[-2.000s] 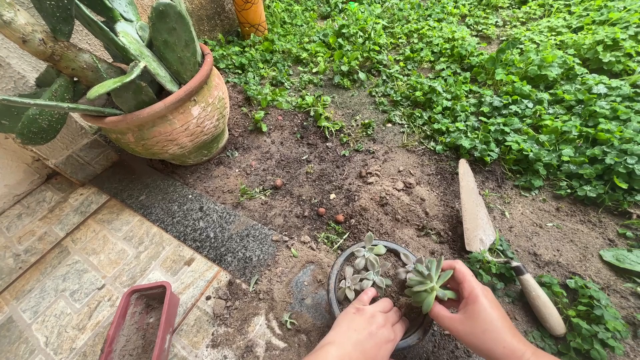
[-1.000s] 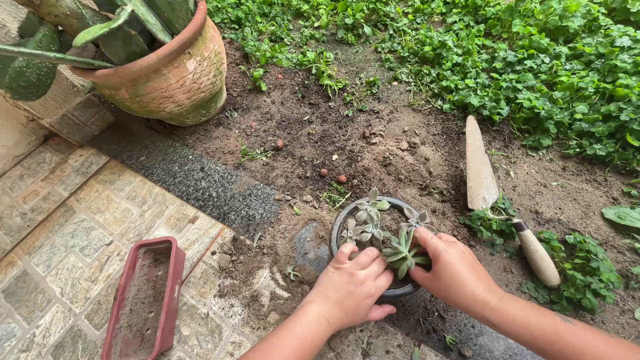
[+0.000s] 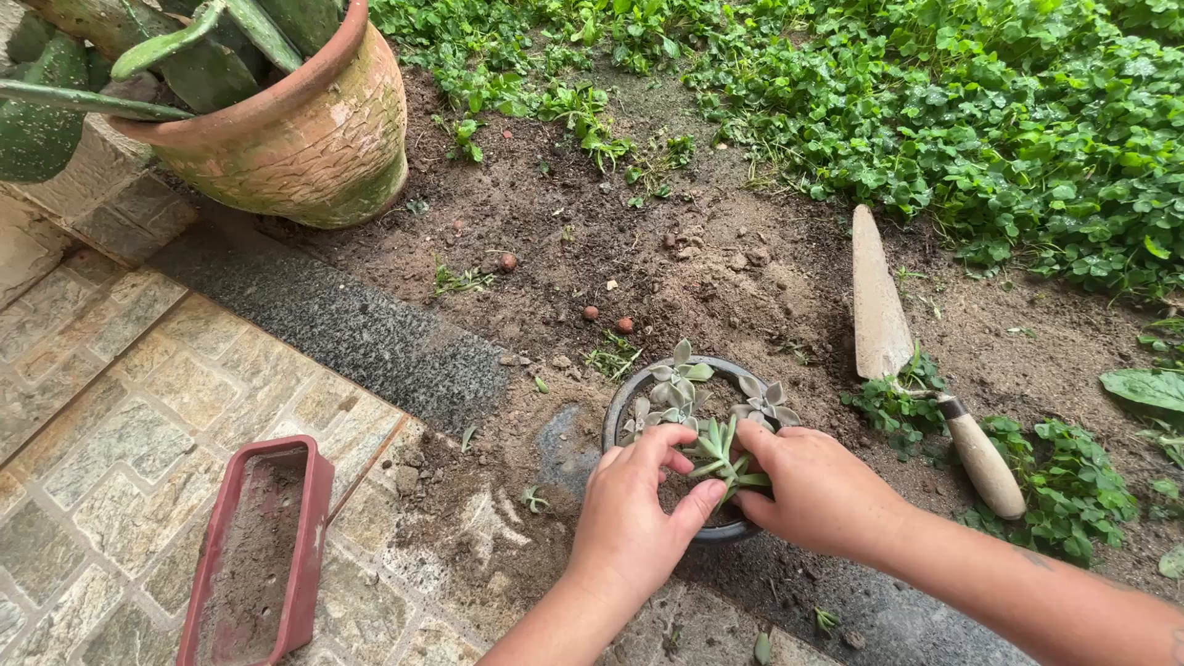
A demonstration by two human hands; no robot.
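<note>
A round dark pot (image 3: pixel 618 407) sits on the soil at lower centre, with grey-green succulent rosettes (image 3: pixel 680 384) at its back and left. A greener succulent (image 3: pixel 720 453) stands near the pot's front right, between my two hands. My left hand (image 3: pixel 643 504) reaches over the front left rim, its thumb and forefinger at that plant's leaves. On the plant's other side, my right hand (image 3: pixel 814 490) has its fingers around the leaves and base, partly hidden. A masonry trowel (image 3: pixel 879 305) with a wooden handle lies on the ground to the right.
A large terracotta pot (image 3: pixel 305 139) with a cactus stands at upper left. The reddish rectangular planter (image 3: pixel 310 546), with soil residue inside, rests on stone paving (image 3: pixel 139 444). Beside the paving runs a granite strip (image 3: pixel 370 333). Low green ground cover (image 3: pixel 999 120) grows at upper right.
The greener succulent, higher in my right hand two seconds ago, is now lower in the pot. My left hand has moved from the grey rosettes to this plant.
</note>
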